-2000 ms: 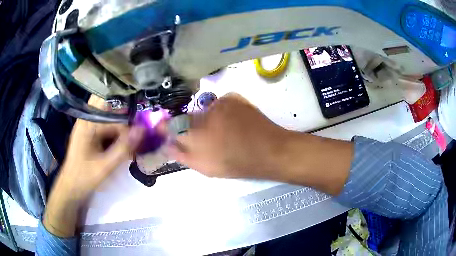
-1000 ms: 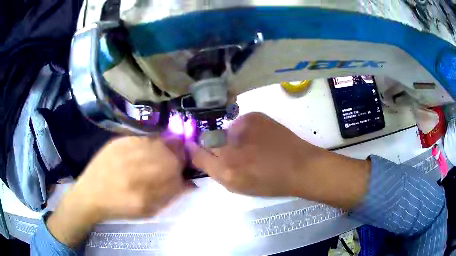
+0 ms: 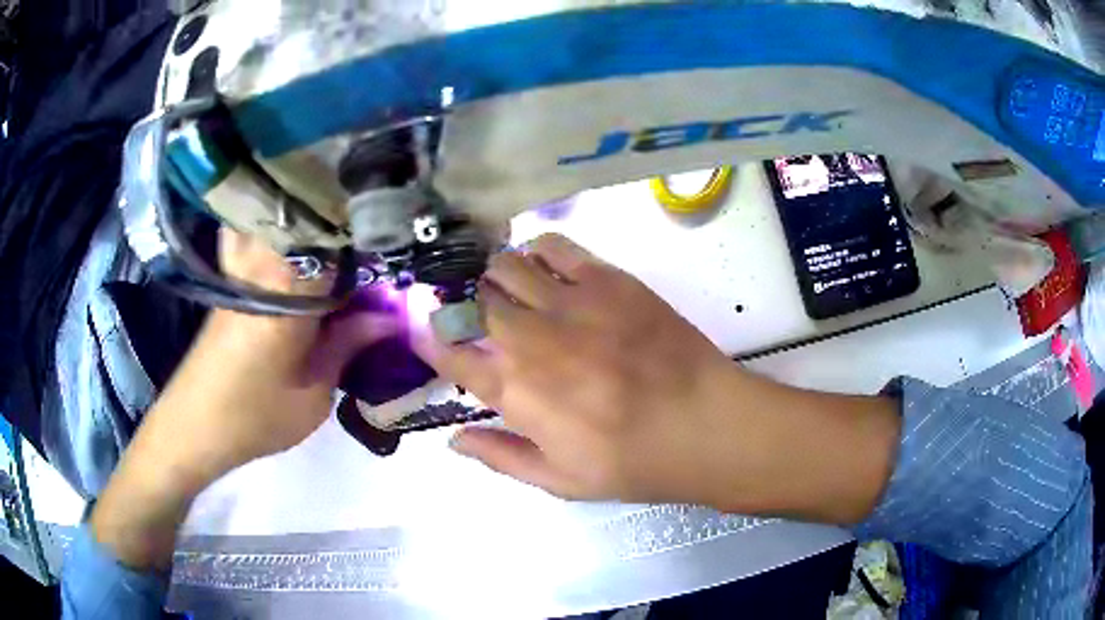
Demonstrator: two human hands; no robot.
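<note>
A small dark cloth piece, purple under the lamp, lies at the needle area of the white and blue sewing machine. My left hand is left of the needle, its fingers on the cloth and partly hidden behind the curved guard. My right hand is just right of the needle, fingertips by the presser foot area, thumb apart. A grey fitting shows at its index finger. Whether the right fingers grip the cloth is hidden.
A smartphone with lit screen and a yellow loop handle lie behind my right hand. A red packet is far right. Dark garments with pale parts pile at left. A measuring tape runs along the front edge.
My left hand has moved back and left from in front of the needle, uncovering the dark cloth and bed corner. My right hand stays beside the needle with its thumb now apart. The view has shifted.
</note>
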